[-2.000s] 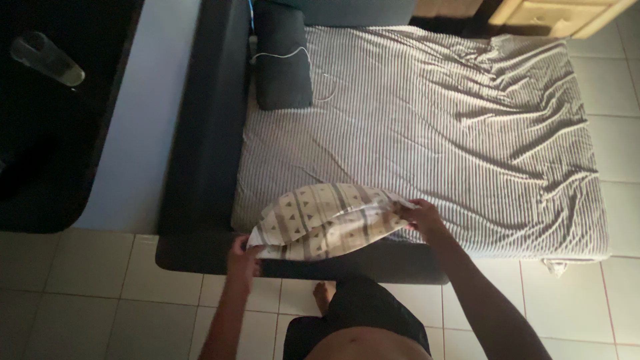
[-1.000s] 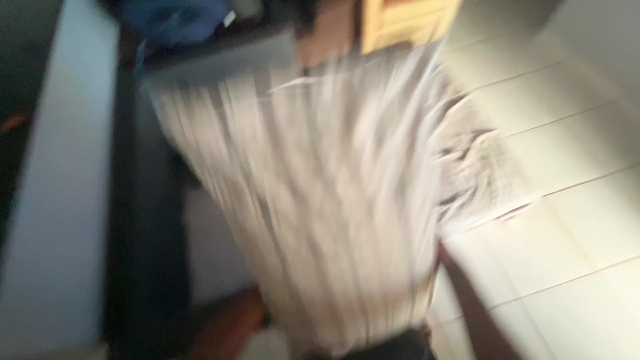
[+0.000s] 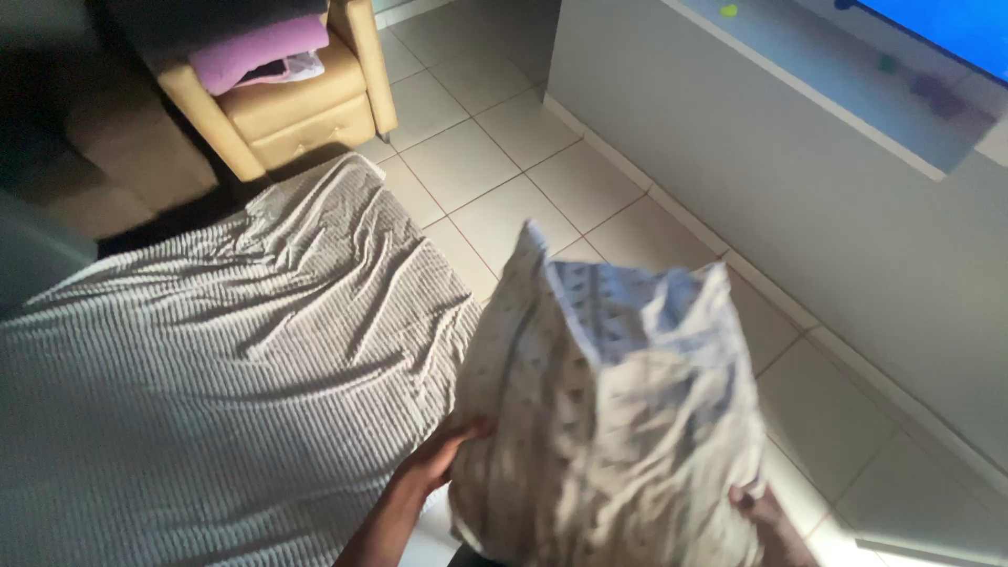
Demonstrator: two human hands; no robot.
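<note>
A patterned pillow in a pale case with stripes and small triangles is held up in front of my body, its cased end pointing away from me. My left hand grips its left side, the fingers partly behind the fabric. On the right edge, low down, my right hand pinches the case. Loose cloth sags at the far end of the case. To the left lies a wrinkled striped sheet over the bed.
A yellow armchair with a folded pink cloth on it stands beyond the bed. Tiled floor runs between the bed and a grey wall. A lit blue screen is at the upper right.
The pillow was low over the bed's near edge and is now held up over the floor beside the bed. The view has swung to the right. Both hands still hold the pillow.
</note>
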